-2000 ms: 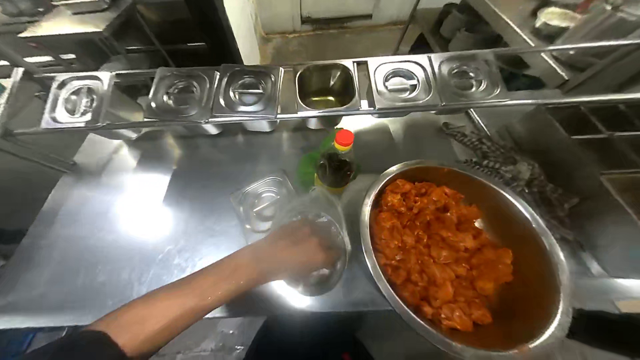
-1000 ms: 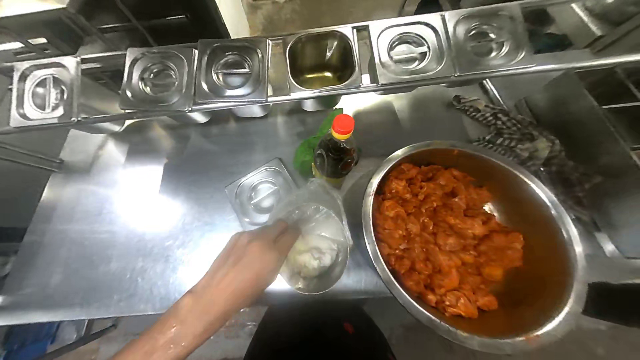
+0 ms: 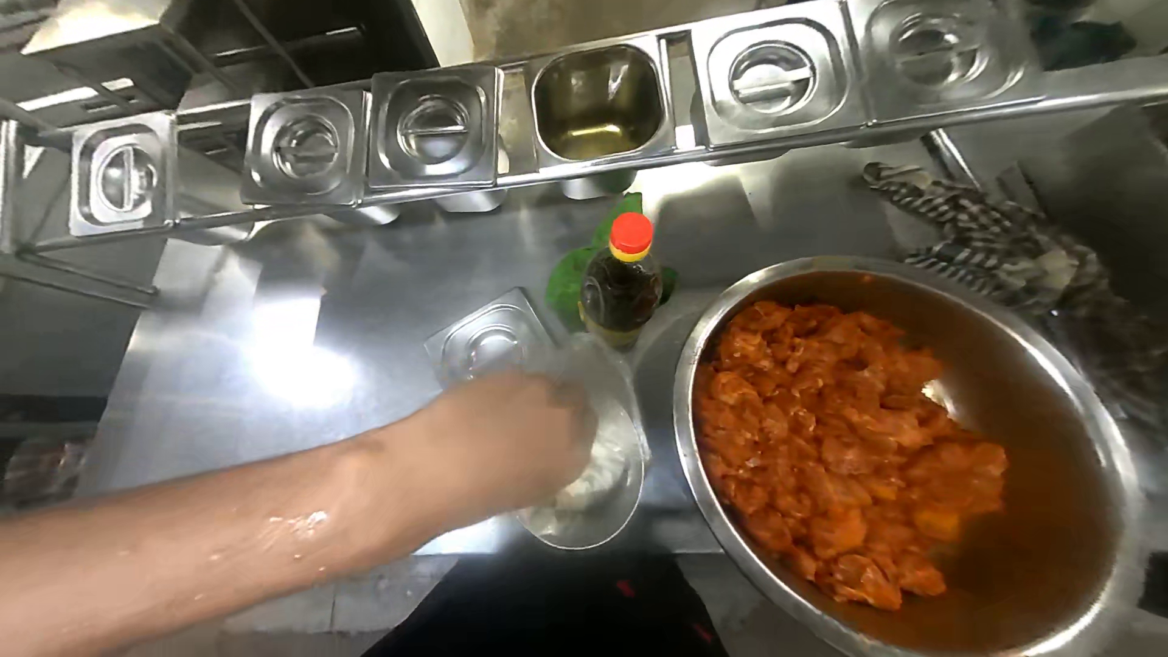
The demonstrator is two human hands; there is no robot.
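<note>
My left hand is over a round metal bowl lined with a clear plastic bag. White, soft-looking stuff lies in the bowl beside the fingers. The hand is blurred and its fingertips are hidden, so I cannot tell whether it grips anything. To the right stands a large steel bowl of raw meat pieces in orange-red marinade. Behind the small bowl is a dark sauce bottle with a red cap. A square steel lid lies behind my hand. My right hand is out of view.
A rail along the back holds several lidded steel containers and an uncovered one with yellowish liquid. Something green lies behind the bottle on the steel table. A checked cloth is at the back right.
My left hand was down in the small bowl, then at its left edge with the white stuff showing, and is now over the bowl again. The view has shifted slightly.
</note>
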